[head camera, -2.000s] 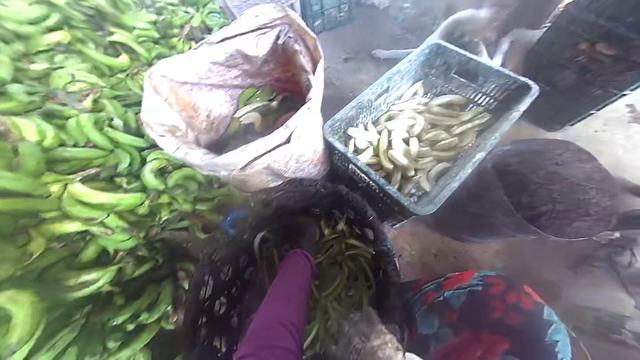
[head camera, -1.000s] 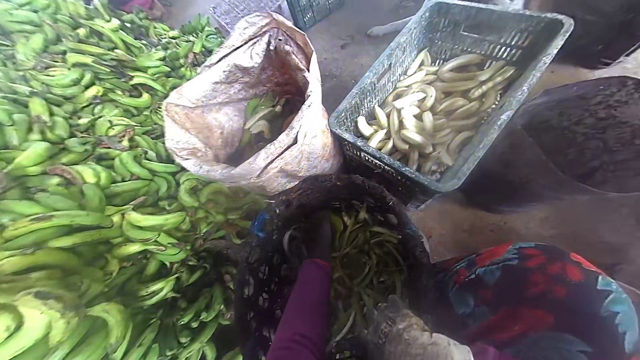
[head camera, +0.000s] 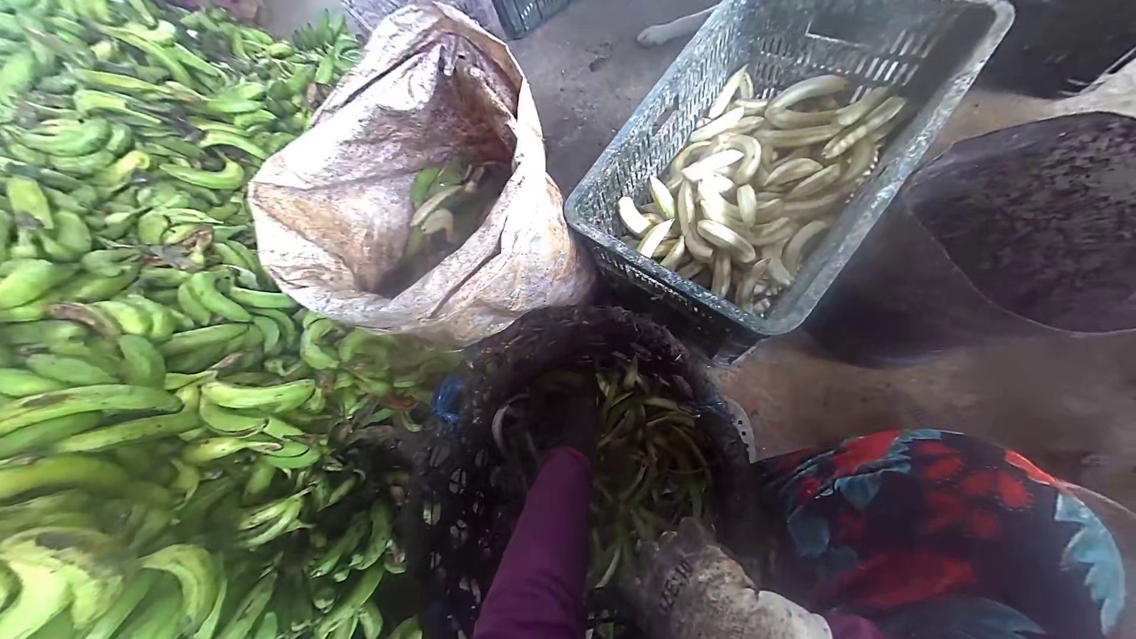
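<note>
A dark round plastic basket (head camera: 448, 524) holds many thin green peel strips (head camera: 652, 444). Down inside it reaches my left hand (head camera: 564, 408), dark-covered below a purple sleeve; its fingers are hidden among shadow and peels. At the basket's near right side is my right hand (head camera: 683, 577) in a dirty whitish glove, its fingers at the peels and partly out of sight; what it may hold cannot be seen. Beyond the basket, a grey-green plastic crate (head camera: 612, 191) contains peeled plantains (head camera: 745, 195). An open whitish woven sack (head camera: 426, 302) at its left has some peels and pieces inside.
A large heap of green plantains (head camera: 160, 355) covers the left side. My knee under red-and-blue floral cloth (head camera: 923, 524) is at lower right. A dark rounded surface (head camera: 1029, 222) lies at the right, and part of another crate (head camera: 524, 13) stands at the top.
The view has shifted, so the basket, sack and crate sit differently in it. My left arm stays down in the basket, and more of my gloved right hand showed one second ago than two seconds ago.
</note>
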